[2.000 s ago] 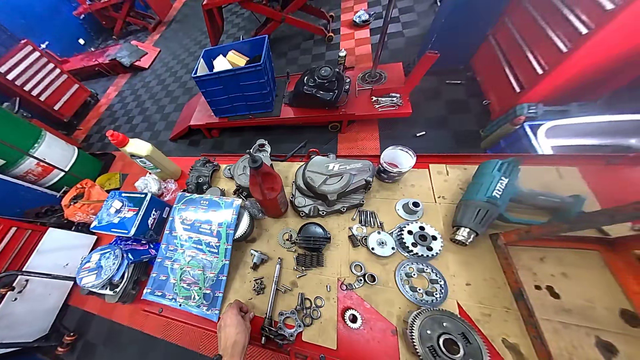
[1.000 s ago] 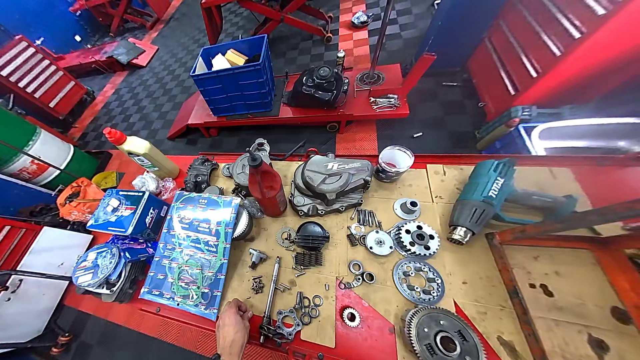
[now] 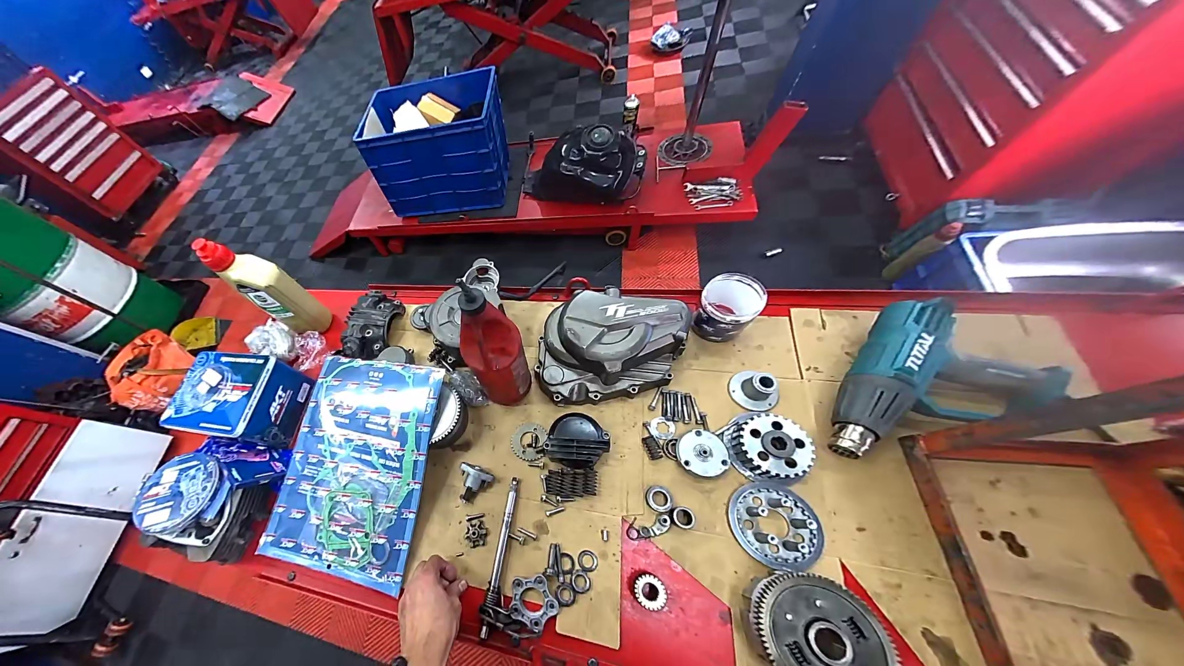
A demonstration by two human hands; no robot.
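Observation:
My left hand [image 3: 432,606] rests at the near edge of the red bench, fingers curled; whether it holds anything small cannot be told. Just right of it lies a long metal shaft [image 3: 502,536], with a star-shaped metal plate [image 3: 534,603] and several metal rings [image 3: 581,581] beside it. A gasket set in blue packaging [image 3: 356,462] lies up and left of the hand. A small gear [image 3: 650,591] and a large clutch basket gear [image 3: 819,624] lie farther right. Beyond them are a clutch pressure plate [image 3: 775,524] and a grey engine cover [image 3: 610,342]. My right hand is not in view.
A red squeeze bottle [image 3: 495,351], a yellowish oil bottle [image 3: 268,289] and a white tub [image 3: 729,305] stand along the back. A teal heat gun [image 3: 893,370] lies at right, near a rusty metal frame [image 3: 962,555]. Behind, a low red stand [image 3: 555,217] bears a blue crate [image 3: 435,157].

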